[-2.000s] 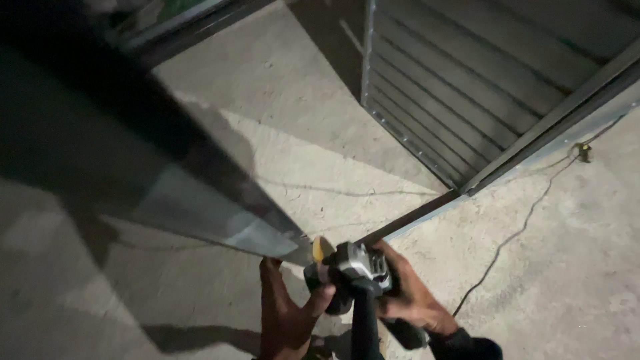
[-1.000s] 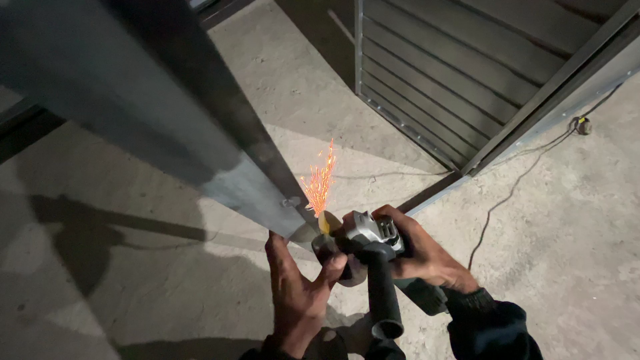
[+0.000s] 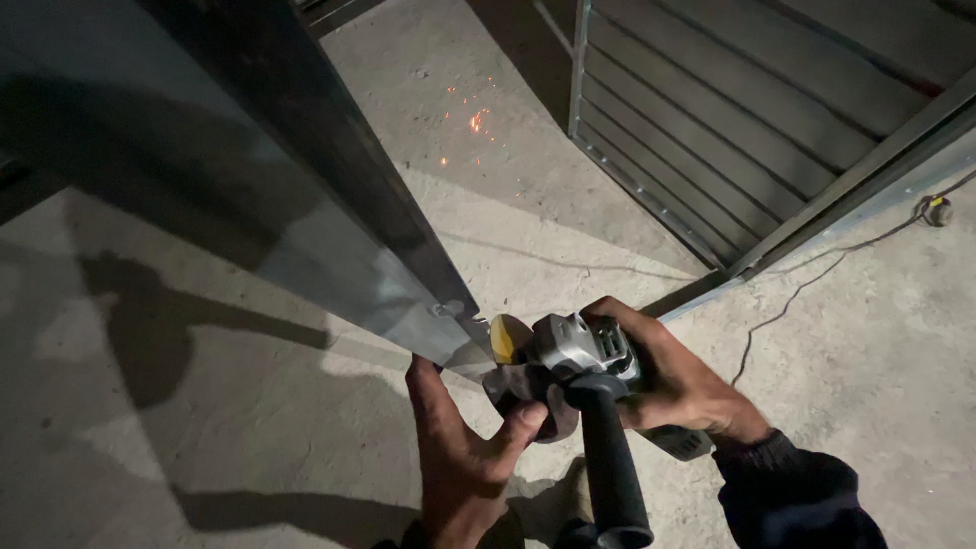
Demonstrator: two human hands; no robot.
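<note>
My right hand (image 3: 679,374) is wrapped around the body of an angle grinder (image 3: 583,347) with a silver gear head. Its black side handle (image 3: 614,473) points down toward me, and neither hand is on it. The yellow-faced disc (image 3: 509,339) is beside the lower corner of a grey metal post or panel edge (image 3: 404,305); whether they touch is unclear. My left hand (image 3: 465,457) has its thumb against the grinder's dark guard (image 3: 526,393) and its fingertips at the post's lower edge. Orange sparks (image 3: 476,120) show beyond the disc.
A slatted metal gate or panel (image 3: 724,114) stands at the upper right. A thin cable (image 3: 785,305) runs over the concrete floor (image 3: 862,412) to a small dark and yellow object (image 3: 936,210) at the right. Dark shadows fall on the floor at the left.
Two seconds ago no sparks showed; one second ago a dense orange spray rose from the disc, and now only scattered sparks show farther off. Both hands remain at the grinder.
</note>
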